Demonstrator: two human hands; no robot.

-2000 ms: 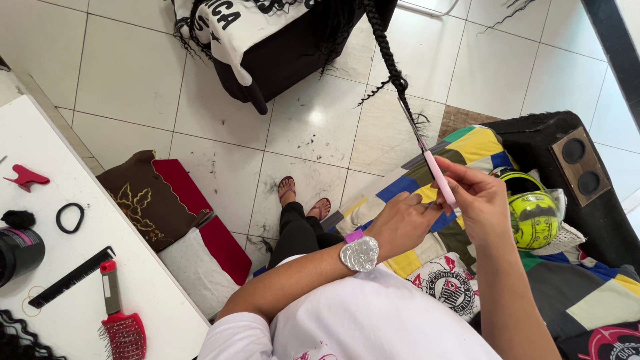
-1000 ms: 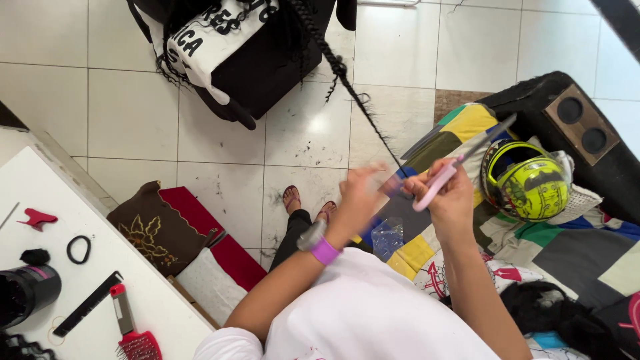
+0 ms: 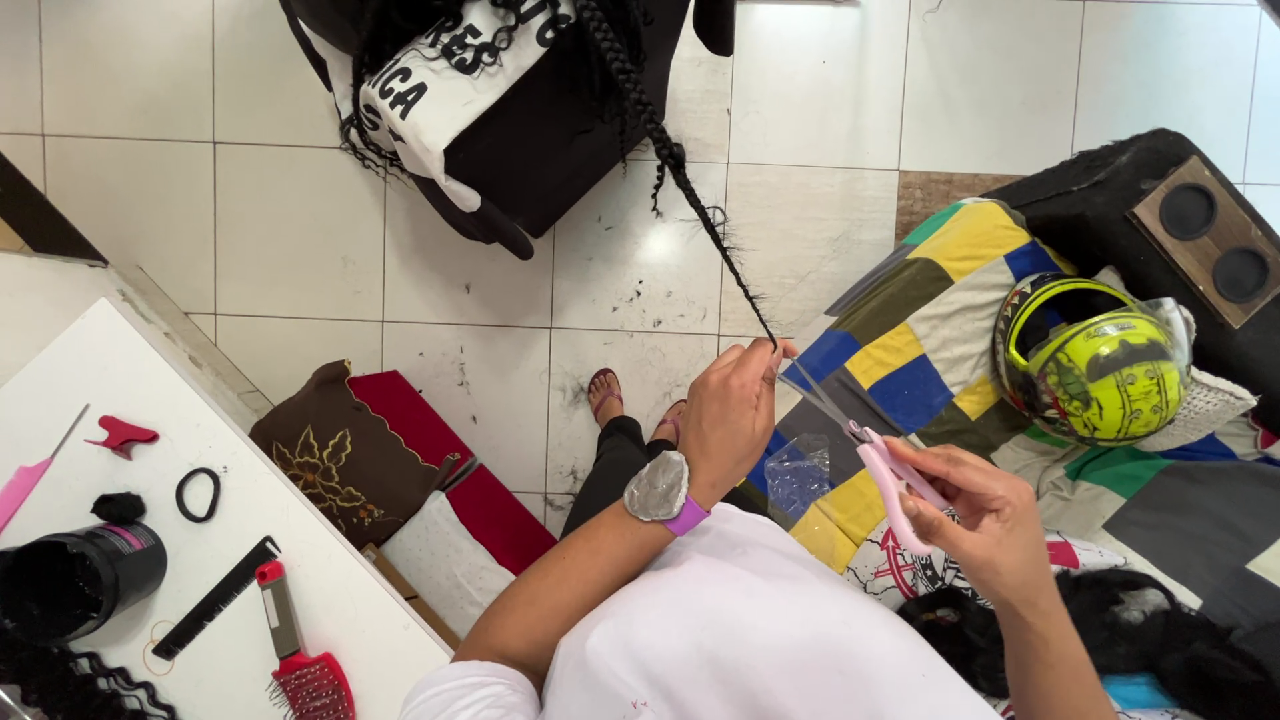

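Note:
My left hand (image 3: 735,405) pinches the thin tip of a long black hair braid (image 3: 700,210), pulled taut down from the chair at the top. On that wrist, a purple band carries a silvery pad with clear, shiny material (image 3: 656,487). My right hand (image 3: 985,515) has its fingers in the handles of pink scissors (image 3: 888,480). The blades are parted and their points are beside my left fingertips, close to the braid's end. Whether they touch the hair I cannot tell. The head that the braid hangs from is out of view.
A black chair (image 3: 540,160) stands ahead. At left, a white table (image 3: 330,630) holds a black comb (image 3: 215,600), a red hairbrush (image 3: 310,685), an open black jar (image 3: 130,570) and a red clip (image 3: 122,434). At right, a patchwork-covered sofa (image 3: 900,340) bears a yellow helmet (image 3: 1100,370).
The scissors' blades pointed away to the upper right one second ago; now they point at my left fingertips. My left hand, blurred before, now pinches the braid's tip.

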